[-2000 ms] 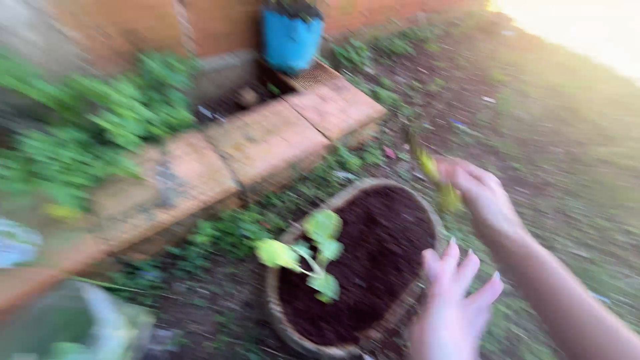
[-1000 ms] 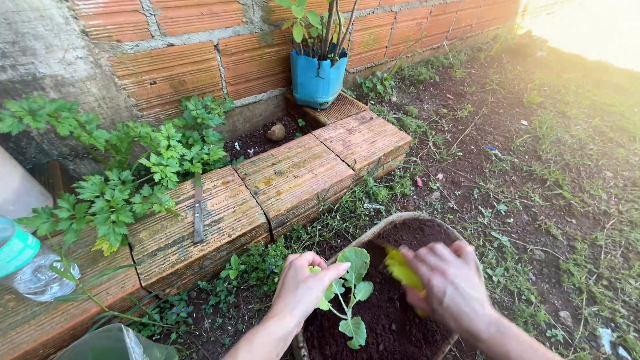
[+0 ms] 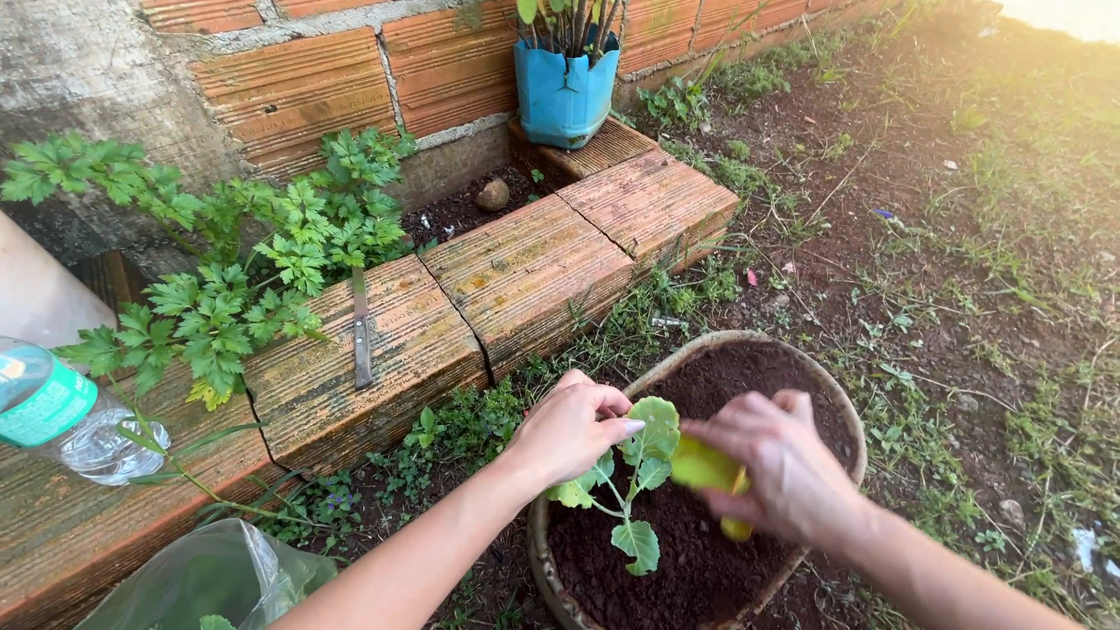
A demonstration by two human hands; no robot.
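A young leafy seedling stands in dark soil inside an oval planter. My left hand pinches the edge of its upper leaf between thumb and finger. Over the soil to the right, my right hand holds yellow-green leaves; the hand is blurred, and its palm side is hidden.
Hollow clay bricks edge a bed by the wall, with a knife lying on them. A leafy green plant, a plastic bottle and a clear plastic bag are at left. A blue pot stands behind.
My left hand, with spread fingers two seconds ago, has come to the seedling's left side and holds its leaf. My right hand, with the yellow leaves, has moved in over the soil.
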